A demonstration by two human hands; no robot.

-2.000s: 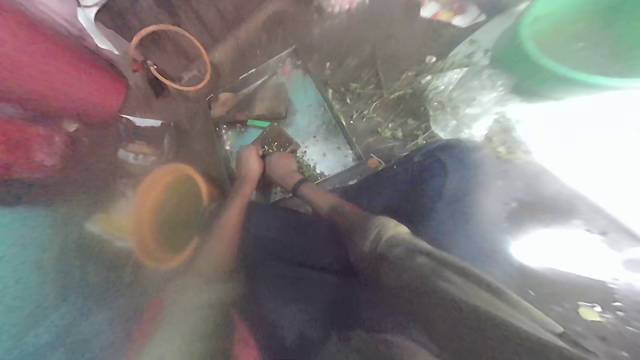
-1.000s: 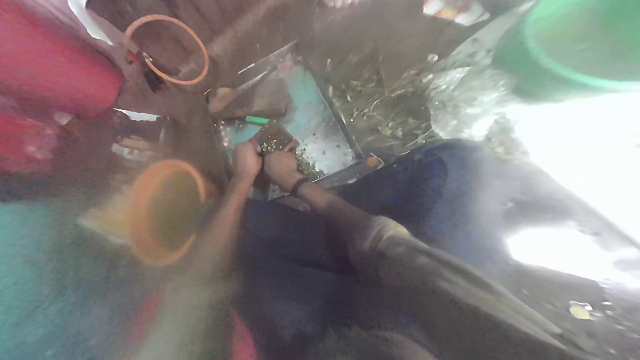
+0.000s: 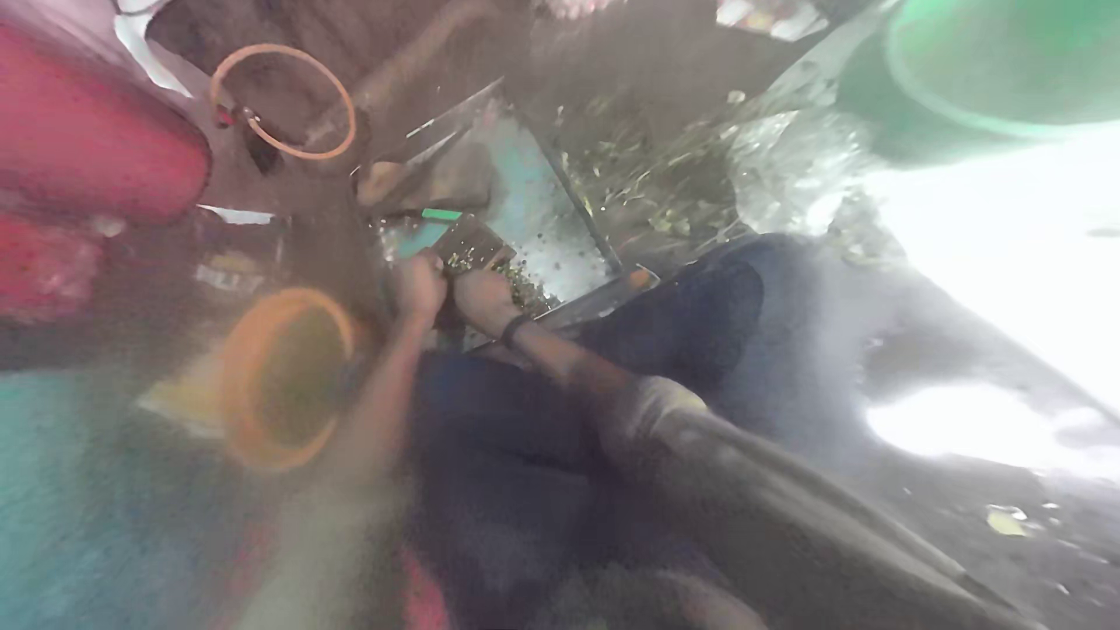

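Note:
My left hand (image 3: 421, 284) and my right hand (image 3: 484, 300), with a dark band at its wrist, are close together over the near left part of a shallow metal tray (image 3: 569, 206). Both have curled fingers beside a brown block or board (image 3: 472, 243). Blur hides what each hand holds. Small green and dark chopped bits (image 3: 529, 284) lie in the tray just right of my right hand. A bright green strip (image 3: 441, 214) shows past the block, with a brown flat piece (image 3: 451, 184) behind it.
An orange-rimmed bucket (image 3: 232, 394) stands at left, close to my left forearm. Beyond are an orange ring (image 3: 346, 92) and a large red container (image 3: 96, 131). Plant scraps (image 3: 665, 184) and clear plastic (image 3: 787, 166) lie right of the tray, near a green tub (image 3: 888, 96).

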